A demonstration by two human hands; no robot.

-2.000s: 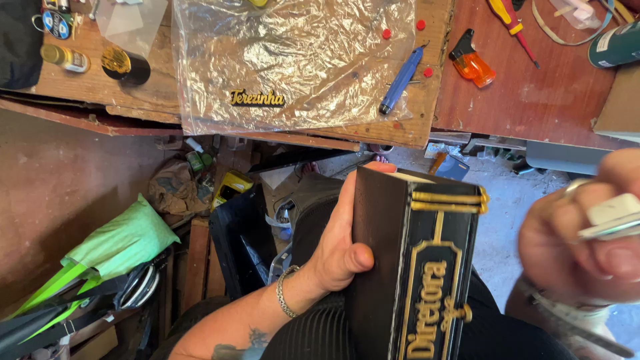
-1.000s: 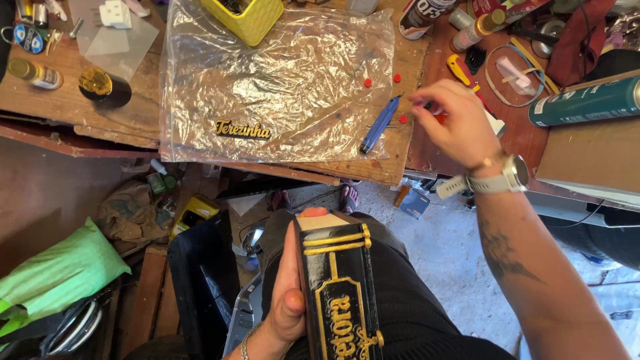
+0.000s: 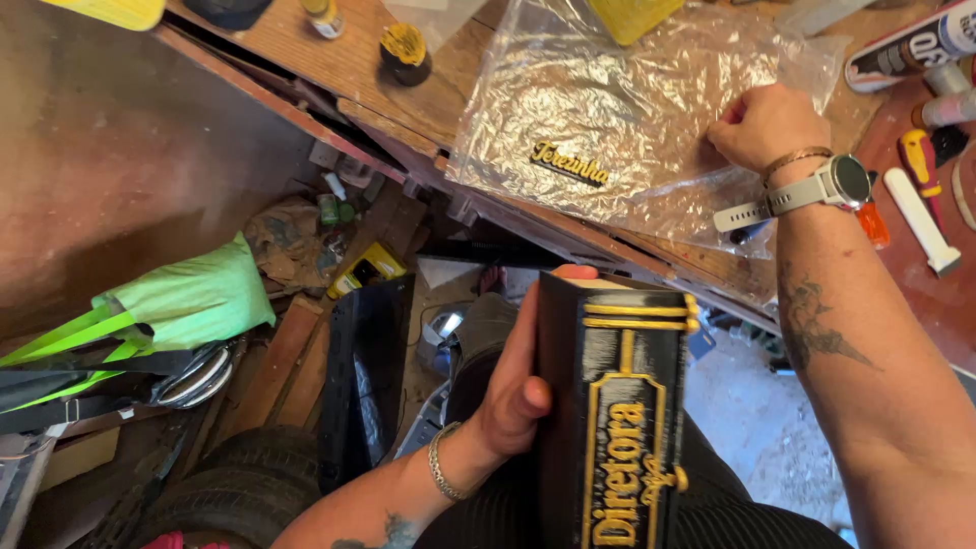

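Note:
A black book-shaped box (image 3: 633,427) with raised gold lettering and gold borders stands tilted in my left hand (image 3: 518,389), fingers behind it and thumb against its side. My right hand (image 3: 770,126) is over the right part of a crinkled clear plastic sheet (image 3: 610,91), fingers curled; what they hold, if anything, is hidden. Near the sheet's lower left lies a small black-and-gold lettered piece (image 3: 569,163). The dark end of a marker or pen (image 3: 746,233) shows below my watch strap.
On the wooden bench (image 3: 488,38) stand a dark jar with yellow paint on top (image 3: 405,53) and a small bottle (image 3: 323,18). A yellow container (image 3: 633,15), a sealant tube (image 3: 907,46), a screwdriver (image 3: 921,164) and a white-handled tool (image 3: 921,217) lie around. Below are a green bag (image 3: 194,293) and a tyre (image 3: 236,480).
My right hand, first raised beside the box with a white object, has gone to the bench and is now over the plastic sheet. My left hand keeps hold of the box. The view has shifted.

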